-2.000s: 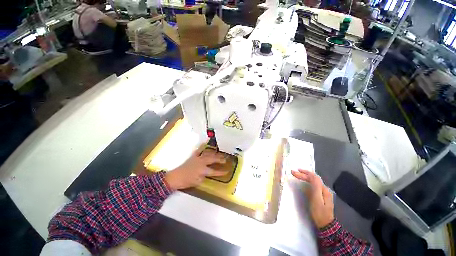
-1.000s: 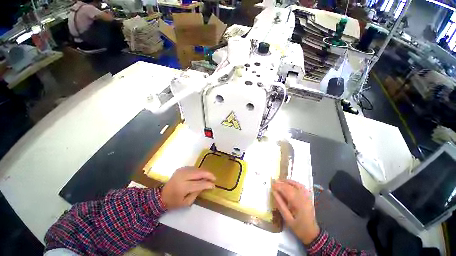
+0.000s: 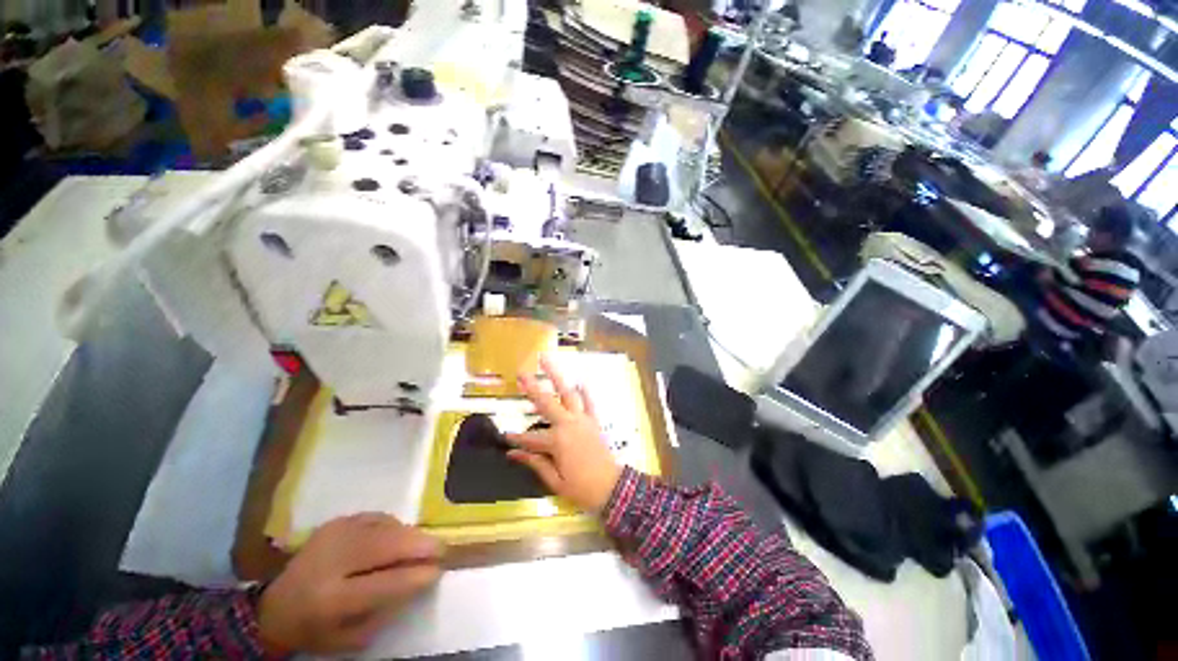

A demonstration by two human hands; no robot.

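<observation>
The yellow-edged template (image 3: 549,527) lies beside and partly under the white pattern sewing machine head (image 3: 342,245). A small black panel (image 3: 488,467) lies in its window. The amber flap (image 3: 512,351) stands raised behind the window. My right hand (image 3: 568,446) is over the window's right part, fingers spread, with fingertips at the black panel's upper right edge. My left hand (image 3: 349,581) is at the template's front left edge, fingers close together; whether it grips the edge is unclear.
A single rounded black piece (image 3: 711,407) lies right of the template. A dark heap of black pieces (image 3: 840,504) lies beside the control screen (image 3: 878,349). A blue bin (image 3: 1033,588) stands at the lower right. A person (image 3: 1092,291) is in the background.
The view has turned right. The flap has opened, and a black panel now shows in the window. The template sits further right relative to the machine head. My right hand has moved to the window.
</observation>
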